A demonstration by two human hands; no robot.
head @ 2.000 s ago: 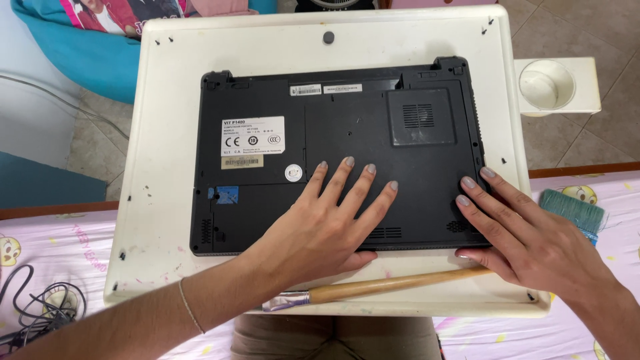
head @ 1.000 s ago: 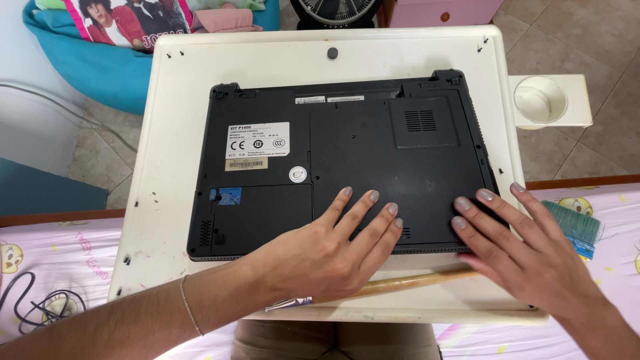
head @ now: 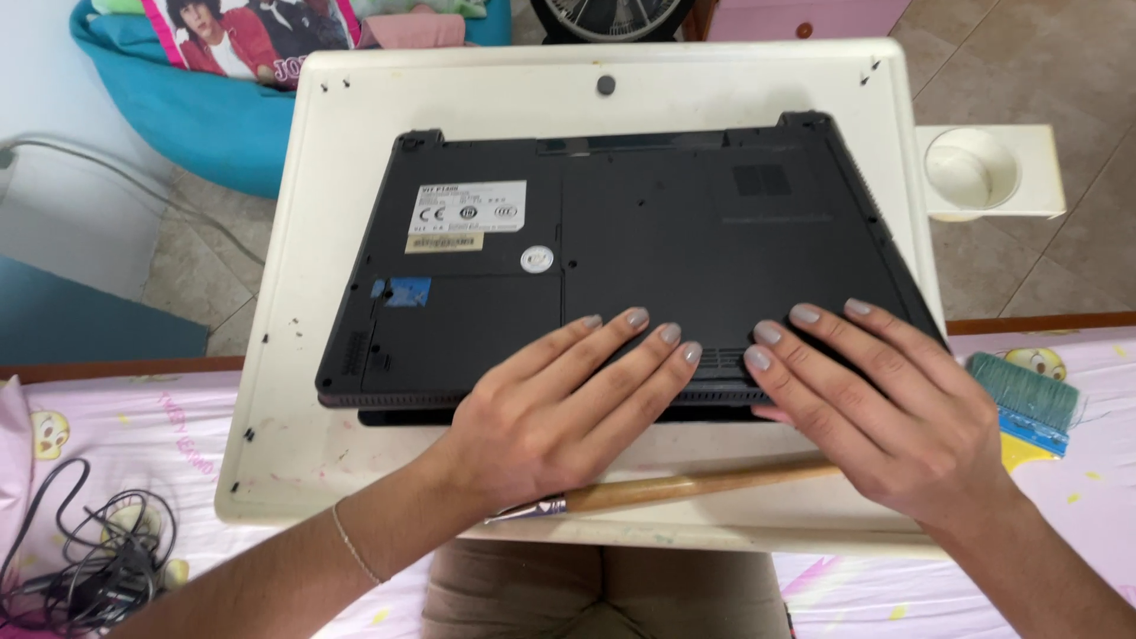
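A black laptop [head: 657, 257] lies underside up on a white plastic table, its hinge side away from me. Along the near edge its base stands a little apart from a dark part below. My left hand [head: 568, 399] rests with spread fingers on the near middle of the base. My right hand [head: 887, 408] lies over the near right corner, fingertips on the base; its thumb is mostly hidden at the front edge. Near my hands, a wooden-handled brush [head: 701, 484] lies on the table's near edge, its middle in plain view and its right end behind my right hand.
Small dark screws [head: 249, 434] lie along the borders of the white table [head: 302, 222]. A round black piece [head: 606, 85] sits at the far side. A cup holder [head: 972, 169] juts out right. A wide brush [head: 1021, 399] and tangled black cables [head: 120, 559] lie on the pink sheet.
The laptop's base is now tilted, with a dark part showing beneath its near edge. My right hand has moved inward over the near right corner. The view has shifted slightly.
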